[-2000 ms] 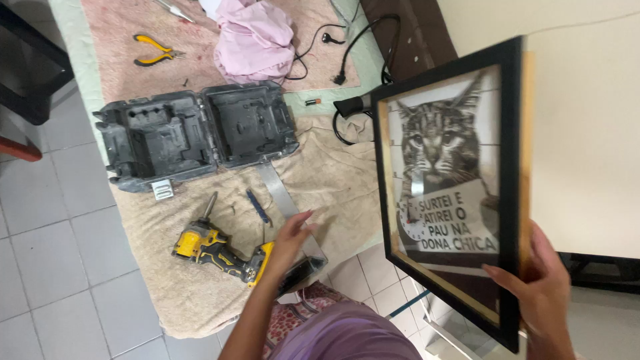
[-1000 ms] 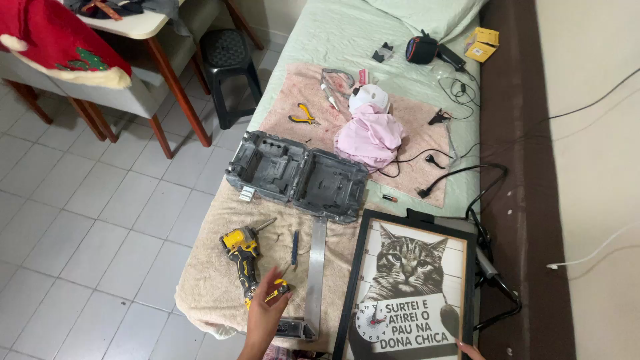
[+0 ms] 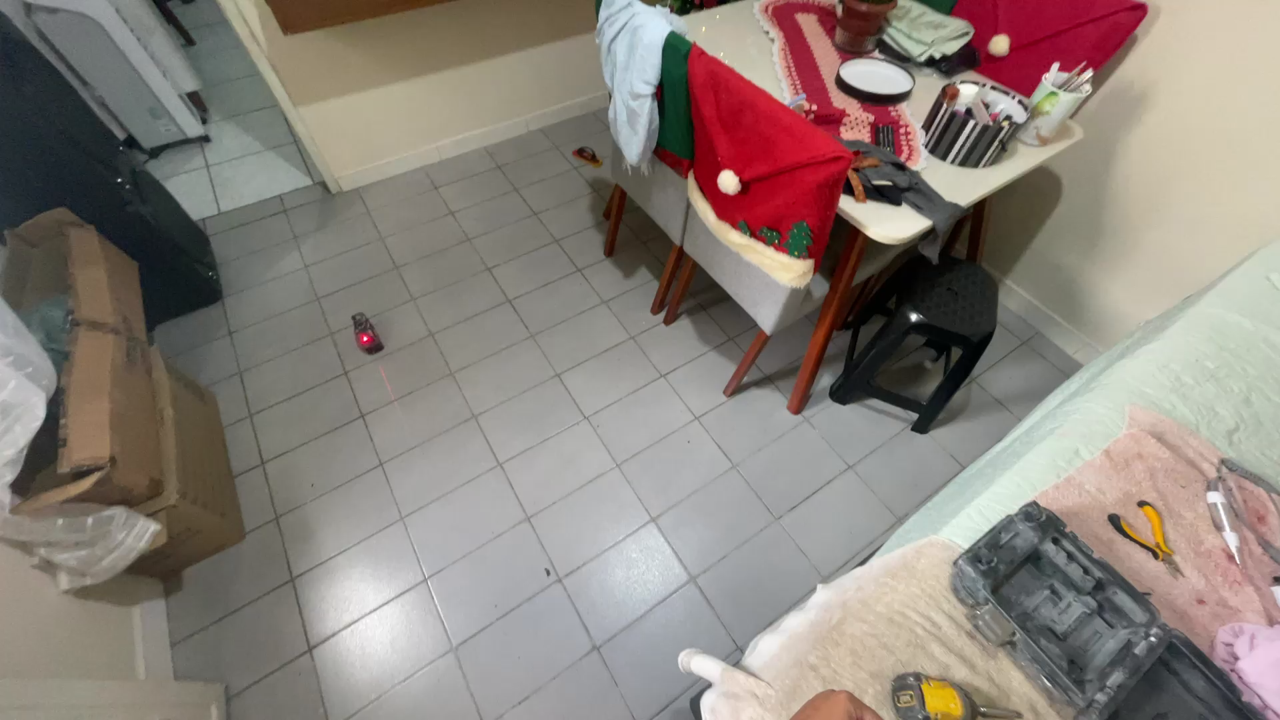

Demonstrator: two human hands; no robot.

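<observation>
Part of my left hand (image 3: 836, 706) shows at the bottom edge, just left of a yellow and black cordless drill (image 3: 935, 697) on the beige towel (image 3: 850, 620); its fingers are mostly cut off. My right hand is out of view. Above the drill, a grey, dusty tool case (image 3: 1060, 600) is spread open. Pliers with yellow and black handles (image 3: 1145, 533) and a white pen-shaped tool (image 3: 1222, 522) rest on the pink towel (image 3: 1110, 470). Pink cloth (image 3: 1250, 655) is at the right edge.
A black plastic stool (image 3: 925, 330) stands beside a white table (image 3: 1050, 145) and chairs with red hat-shaped covers (image 3: 765, 160). Cardboard boxes (image 3: 190, 460) are at left. A small object with a red light (image 3: 366, 335) sits on the tiled floor. A white tube-like thing (image 3: 705, 665) juts out by the towel.
The view has swung far toward the floor and dining table. The framed cat picture and my right hand, which was at its edge, are out of view.
</observation>
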